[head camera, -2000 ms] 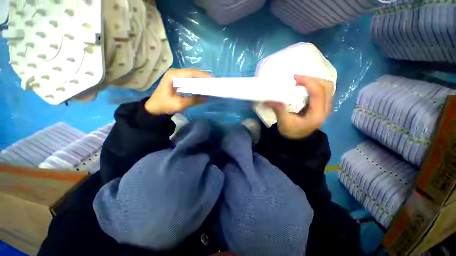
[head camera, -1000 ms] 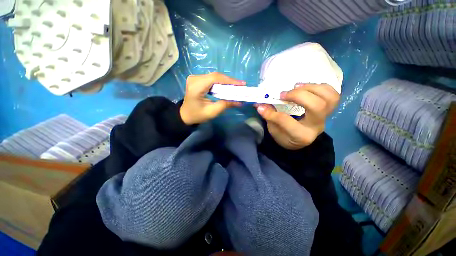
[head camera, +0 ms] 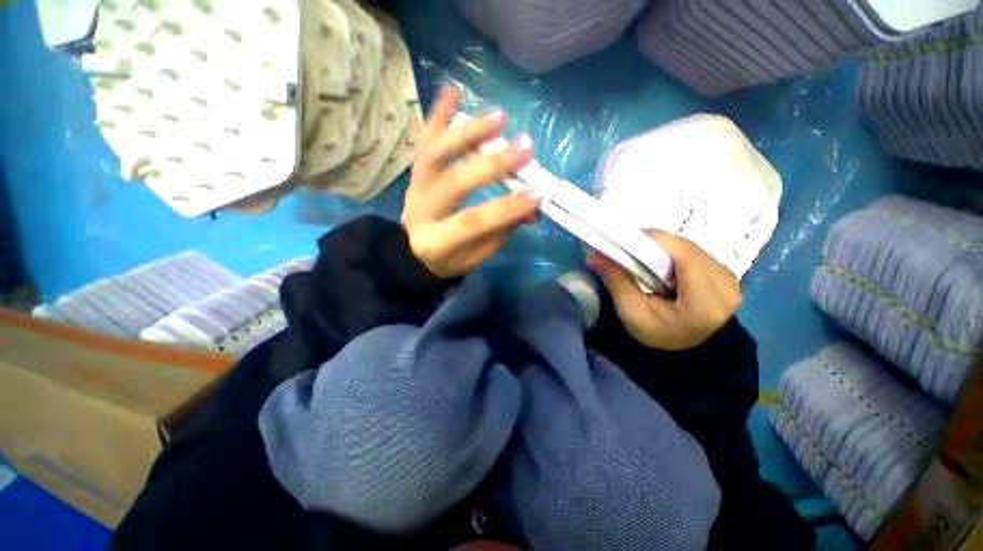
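A white housing [head camera: 587, 219] is held edge-on above my lap, a thin slab with a seam line, slanting from upper left to lower right. My right hand [head camera: 674, 296] grips its lower right end, thumb and fingers on opposite sides. My left hand [head camera: 464, 194] is at its upper left end, fingers spread and slightly blurred, the fingertips over the slab; whether it grips is unclear. A white hexagonal cover [head camera: 701, 183] with faint grey marks lies on the floor just beyond my right hand. The slab's flat faces are mostly hidden.
A pile of cream studded panels [head camera: 205, 97] stands at upper left. Striped rows of housings [head camera: 905, 285] stand at right, with more at the top and lower left. A cardboard carton [head camera: 97, 404] is at lower left, another at lower right. Clear plastic sheet [head camera: 517, 97] covers the blue floor.
The slab has turned from level to slanting, its left end up. My left hand has risen and its fingers have spread. The whole view has shifted, so surroundings appear further right.
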